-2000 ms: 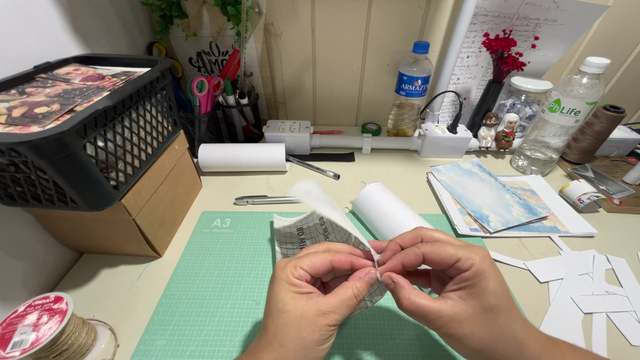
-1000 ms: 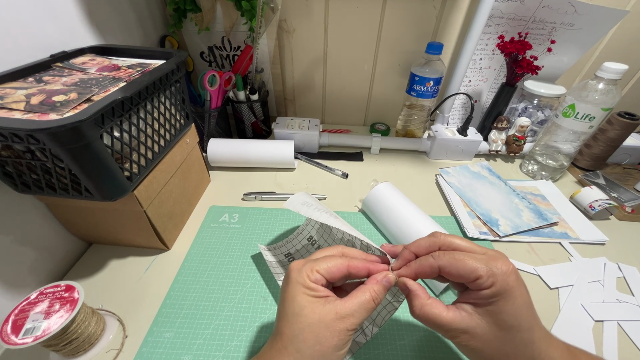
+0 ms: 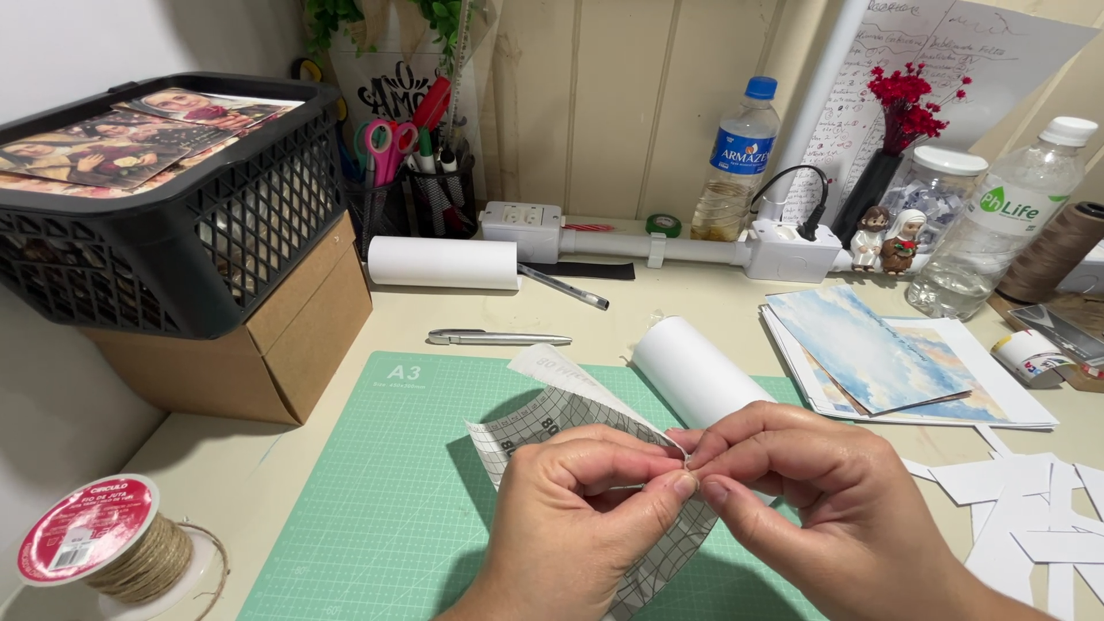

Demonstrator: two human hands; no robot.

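Observation:
A curved sheet of grid-printed backing paper [image 3: 526, 427] rises above the green cutting mat [image 3: 397, 483]. My left hand [image 3: 586, 509] pinches the sheet's edge between thumb and fingers. Against it, fingertips touching, my right hand [image 3: 802, 483] pinches the same edge or corner; whether a second layer is parting there is too small to tell. Just behind the hands lies a white paper roll [image 3: 699, 371], partly on the mat. The lower part of the sheet is hidden by my left hand.
A silver pen [image 3: 500, 337] lies behind the mat, near another white roll [image 3: 444, 263]. Jute twine on a spool [image 3: 142, 552] stands at the left. Printed cloud-pattern sheets [image 3: 871, 345] and white paper strips [image 3: 992, 517] lie at the right. A black basket [image 3: 259, 233] sits on a cardboard box.
The sheet's free left end has shifted and curled differently since the earlier frames. Both hands remain together, pinching its edge.

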